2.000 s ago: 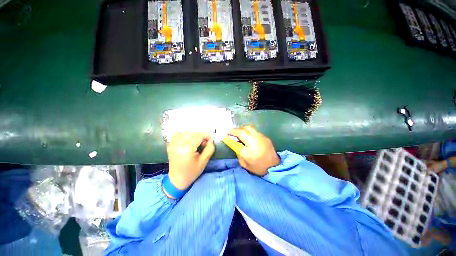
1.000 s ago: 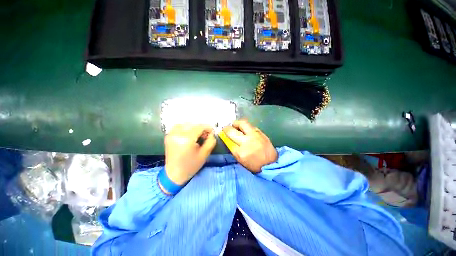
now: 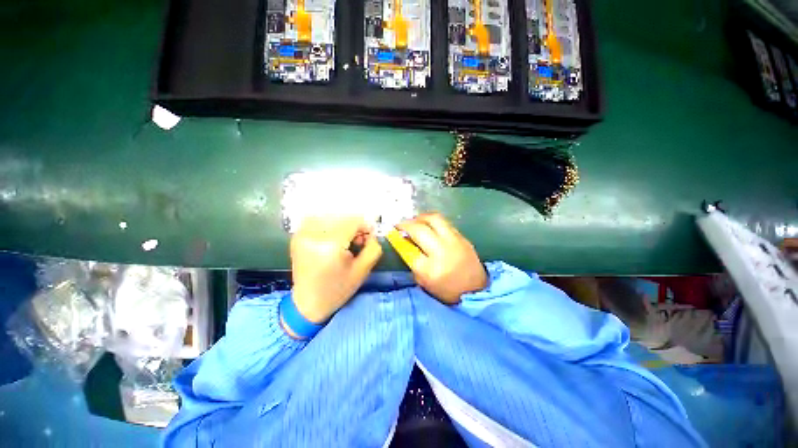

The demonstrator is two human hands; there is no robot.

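A phone body (image 3: 346,194) lies on the green bench in front of me, glaring white so its details are lost. My left hand (image 3: 331,262), with a blue wrist strap (image 3: 299,318), rests at its lower edge, thumb and fingers close together; whether it pinches a cable cannot be told. My right hand (image 3: 444,259) holds a yellow-handled tool (image 3: 403,248), its tip at the phone's lower right edge. A black cable bundle with gold ends (image 3: 511,170) lies right of the phone.
A black foam tray (image 3: 210,96) at the back holds several open phones (image 3: 385,66); its leftmost slot holds none. Another tray is at far right. A white tray (image 3: 754,262) overlaps the bench's right edge. White scraps (image 3: 164,117) lie left. Clear bags (image 3: 144,324) are lower left.
The white tray at right has swung up over the bench edge, covering part of the small dark part. My hands have barely moved at the phone. The view has shifted slightly.
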